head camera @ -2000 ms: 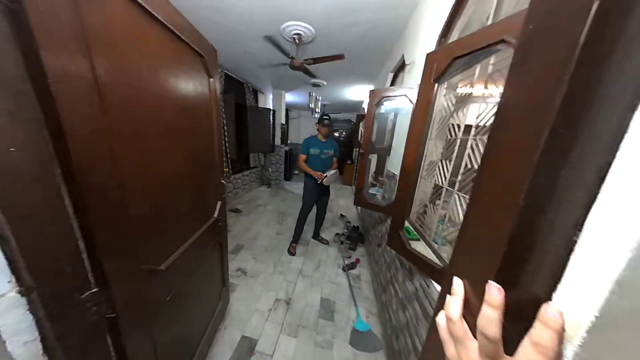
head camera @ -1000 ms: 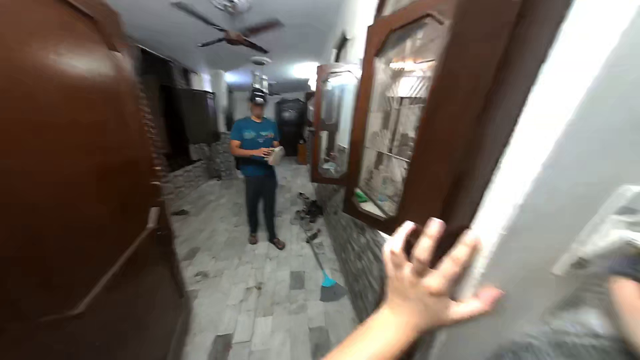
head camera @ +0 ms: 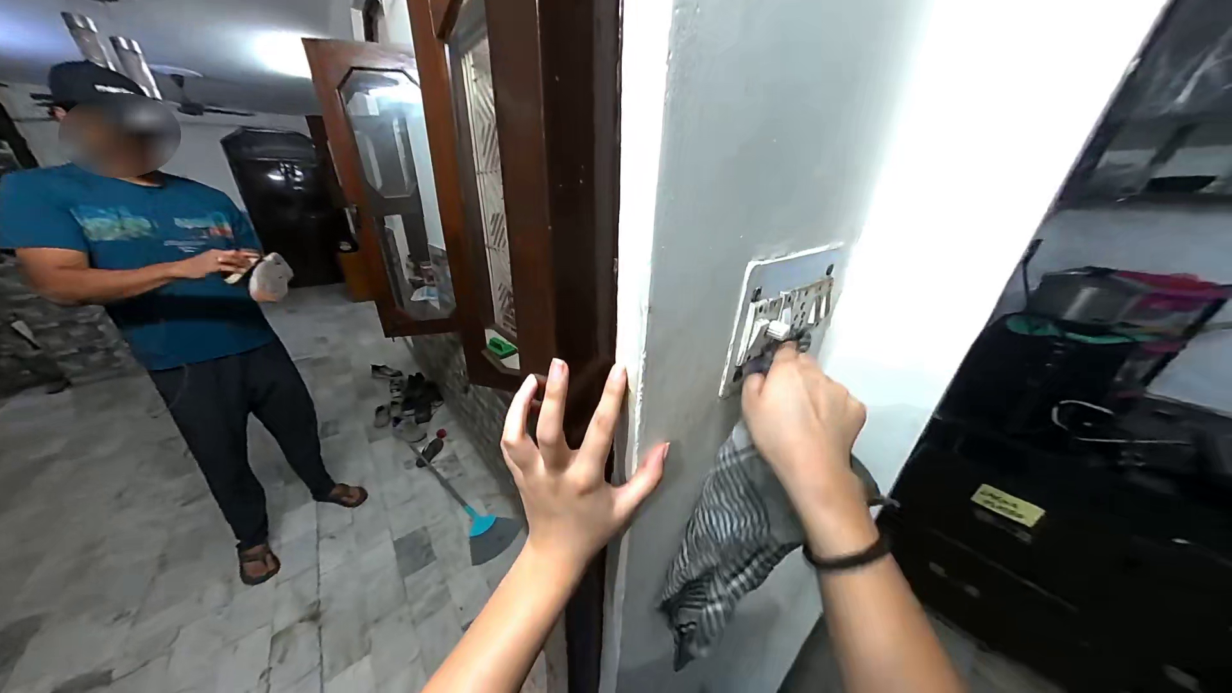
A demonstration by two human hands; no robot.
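Note:
My left hand (head camera: 577,472) rests with fingers spread against the brown wooden door frame (head camera: 582,241) and the edge of the grey wall (head camera: 770,125). To its right, my right hand (head camera: 804,414) is closed on a grey striped cloth (head camera: 731,539), which hangs down along the wall. Part of the cloth is bunched under my fingertips at the lower part of a wall switch board (head camera: 784,308). The board has a pale plate and several switches. A dark band circles my right wrist.
A person (head camera: 183,269) in a blue T-shirt stands at the left, holding a pale object. Shoes (head camera: 409,395) and a broom (head camera: 491,534) lie on the tiled floor (head camera: 385,606). Open wooden window shutters (head camera: 385,192) project beyond the frame. Dark furniture (head camera: 1020,577) stands at the right.
The view has swung right and come nearer the wall. My right hand, not visible two seconds ago, is now at the switch board with the cloth. My left hand remains at the frame.

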